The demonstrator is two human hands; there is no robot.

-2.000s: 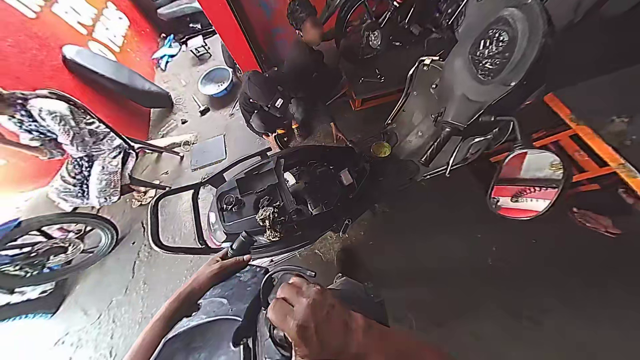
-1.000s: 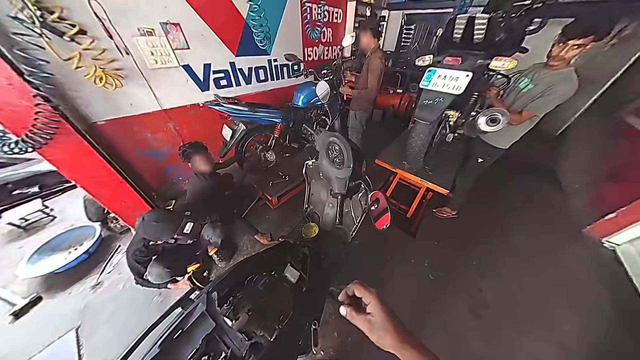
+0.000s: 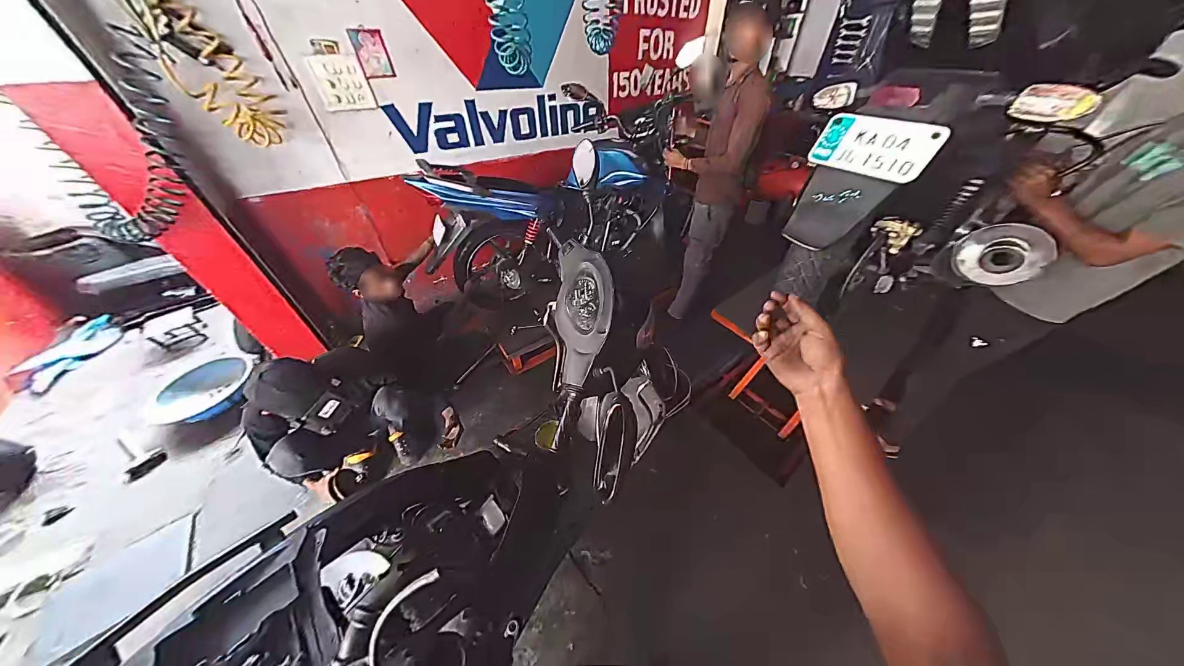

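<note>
My right hand is raised at the right of centre, its fingers apart and a little curled, with nothing held. Behind it, as I see it, are an orange-framed work stand and the rear of a raised motorcycle. My left hand is out of view. Below and to the left lies an opened scooter body with its inner parts and a pale hose showing. Beyond that body stands a scooter's front section with a grey headlight cover.
Two people crouch at the left, near a blue-rimmed basin. One person stands beside a blue motorcycle; another works at the raised motorcycle's wheel hub. Coiled air hoses hang by the wall.
My right hand has left the scooter parts, where it was two seconds ago, and is now raised with nothing in it. My left hand has gone out of view. The view has swung up and right.
</note>
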